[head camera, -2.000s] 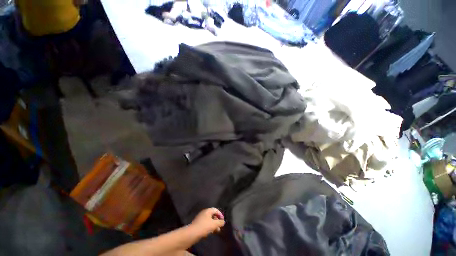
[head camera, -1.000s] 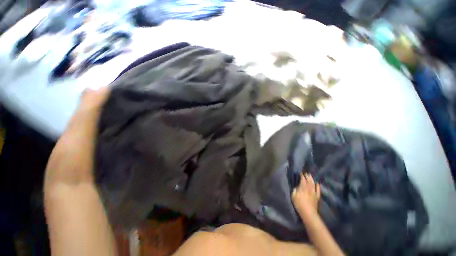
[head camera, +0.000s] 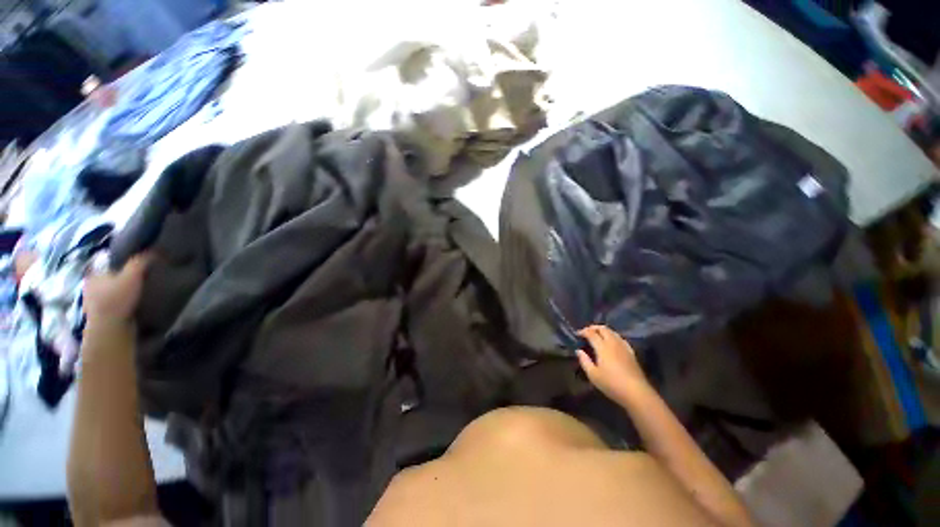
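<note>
A pile of dark grey-brown garments (head camera: 299, 278) lies at the left and middle of the white table. My left hand (head camera: 115, 288) is at the pile's left edge; its fingertips are hidden or blurred, so its hold is unclear. A grey jacket with shiny blue-black lining (head camera: 680, 226) lies at the right, with a tiny white label (head camera: 810, 186) on the lining. My right hand (head camera: 608, 360) pinches the jacket's near edge where the matt strip meets the lining. No tool can be made out.
Cream garments (head camera: 454, 93) lie crumpled beyond the pile. Light-blue clothes (head camera: 170, 98) lie at the far left. The white table's (head camera: 814, 88) curved edge runs down the right side. A pale flat piece (head camera: 799, 484) is at the lower right.
The view has turned, and the lined jacket now lies farther from me. My right hand has moved from on the lining to the jacket's near edge. My left hand remains at the pile's left side.
</note>
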